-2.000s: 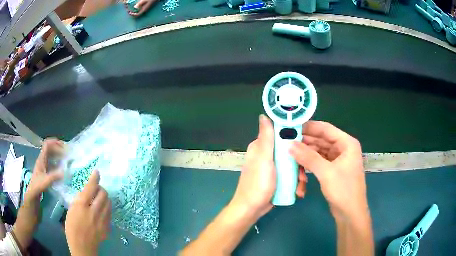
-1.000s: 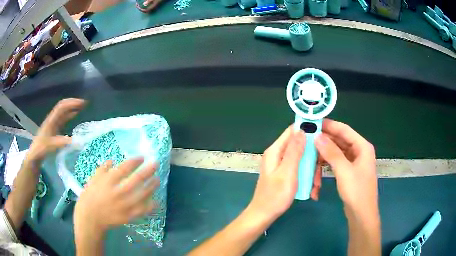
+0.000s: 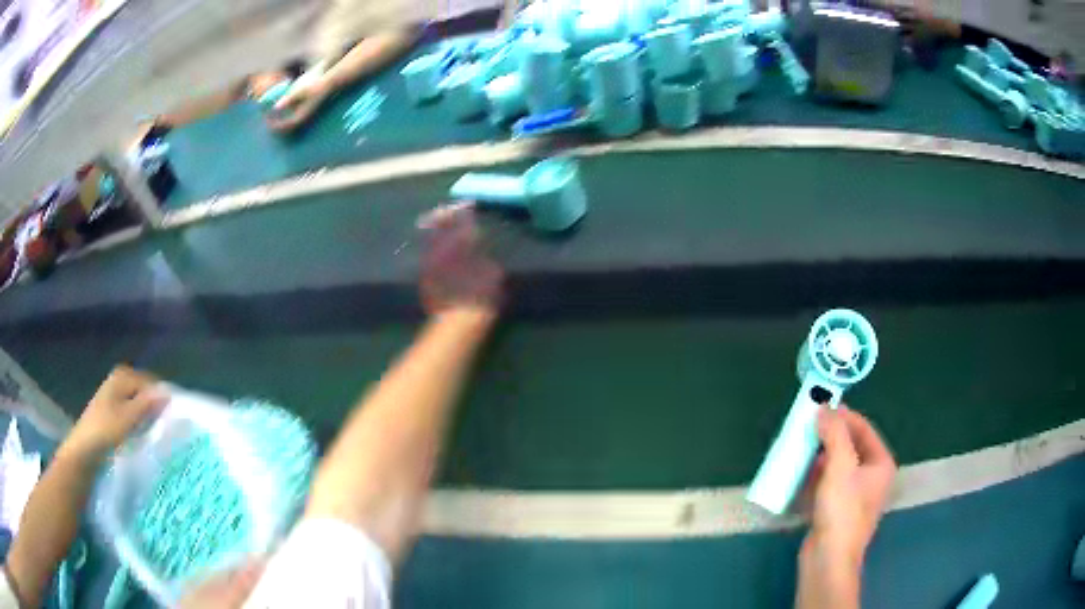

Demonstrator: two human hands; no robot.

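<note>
My right hand [image 3: 847, 470] holds a turquoise handheld fan [image 3: 790, 445] by its handle, tilted with its round head [image 3: 841, 346] up and its spoked front grille facing me. The dark oval opening shows just above my fingers. My left hand [image 3: 461, 264], blurred, is stretched over the dark green conveyor belt [image 3: 643, 357]. Its fingers are spread just below the handle end of a second turquoise fan [image 3: 552, 195] lying on the belt. The blur hides whether they touch it.
At left, another person's hand [image 3: 115, 410] holds an open clear bag of small turquoise parts [image 3: 196, 506]. On the far bench are piled fans [image 3: 613, 77], a blue item [image 3: 550, 120], a grey metal box [image 3: 854, 54] and another person's hand [image 3: 295, 107]. Part of a fan [image 3: 979, 592] lies near bottom right.
My left hand has let go of the held fan and reached forward-left over the belt. My right hand alone holds the fan, now tilted. The belt fan appears further left; the view has shifted.
</note>
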